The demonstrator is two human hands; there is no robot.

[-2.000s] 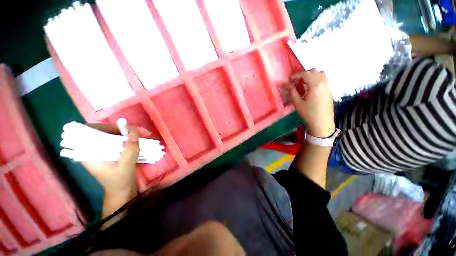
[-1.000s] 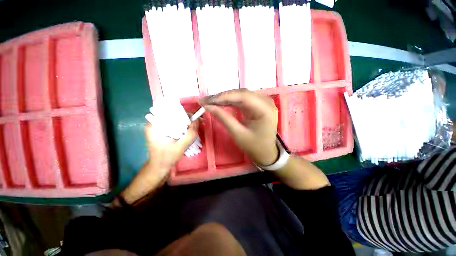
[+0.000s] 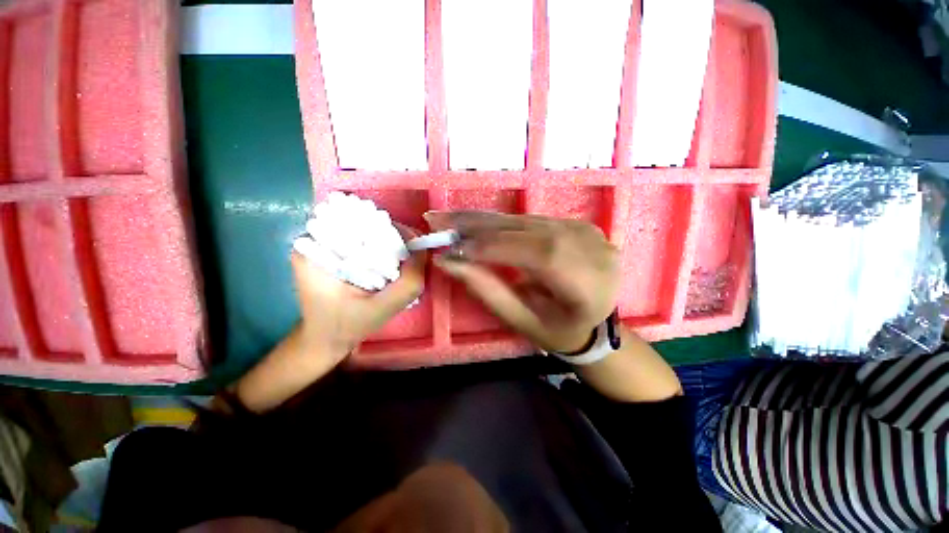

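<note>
My left hand is closed around a bundle of white tubes, their ends facing up towards me. One white tube sticks out of the bundle to the right. My right hand has its fingertips at the outer end of this tube. Something small and greyish shows at these fingertips, too blurred to make out. Both hands are over the near pockets of a pink-red foam tray. Its far pockets hold dense white blocks of tubes. Small greyish fittings lie scattered in the near right pocket.
A second pink-red foam tray lies at the left on the green bench. A clear plastic bag of white tubes lies right of the tray. A person in a striped top is at the lower right.
My right hand has come from the right pocket of small fittings to the bundle in my left hand. The bundle has tipped more end-on. The camera view has turned and shifted.
</note>
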